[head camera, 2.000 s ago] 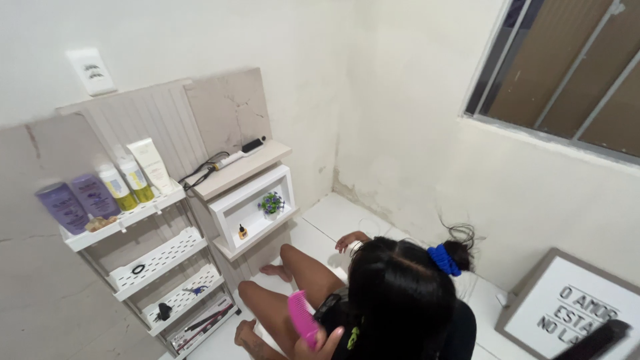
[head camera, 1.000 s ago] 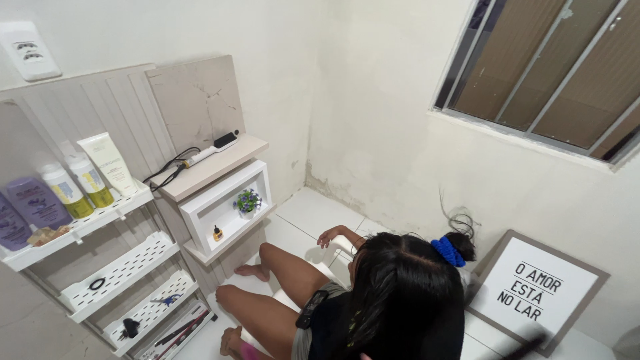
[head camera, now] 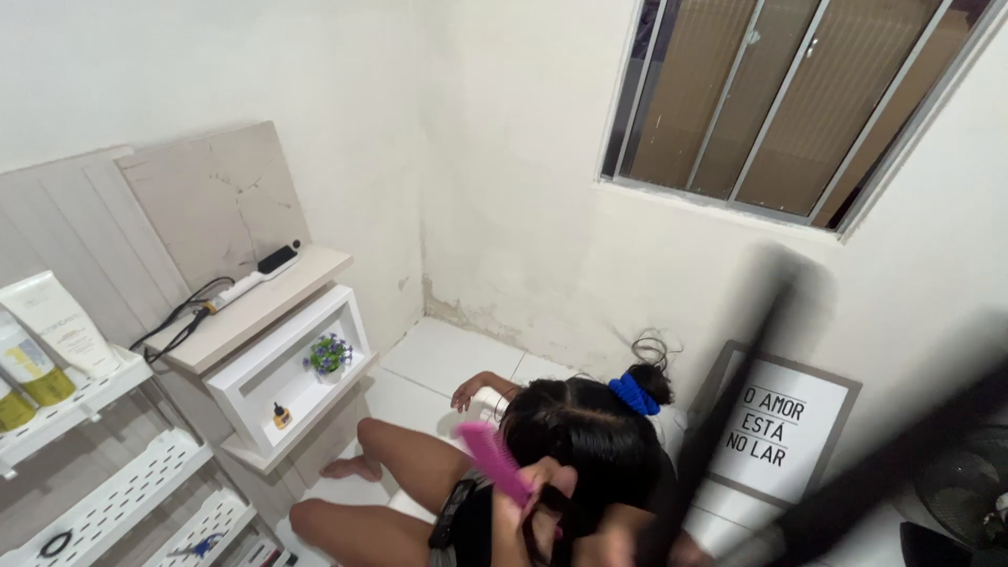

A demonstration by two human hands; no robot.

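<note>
My left hand point(head camera: 531, 492) grips a pink comb point(head camera: 492, 461), its teeth beside the dark hair of a seated person point(head camera: 583, 425), and a lock of hair seems to run by the fingers. At the bottom edge my right hand point(head camera: 618, 543), blurred and partly cut off, is around the lower end of a black two-armed tool point(head camera: 732, 386), probably a hair straightener. Its arms are spread wide and blurred. A blue scrunchie point(head camera: 634, 394) holds a small bun on the seated person's head. That person's own hand rests apart, near a white seat edge.
To the left, a wall shelf point(head camera: 260, 307) carries a corded hot brush point(head camera: 252, 282). Below it, a white box niche point(head camera: 295, 405) holds a small plant. White perforated racks point(head camera: 118, 496) hold bottles and tools. A framed sign point(head camera: 776, 425) and a fan point(head camera: 965, 488) are at right, under a window.
The pink comb, low by the seated person's foot a second ago, is now raised beside the head. The black tool has come further into view with its arms apart. The view has shifted right.
</note>
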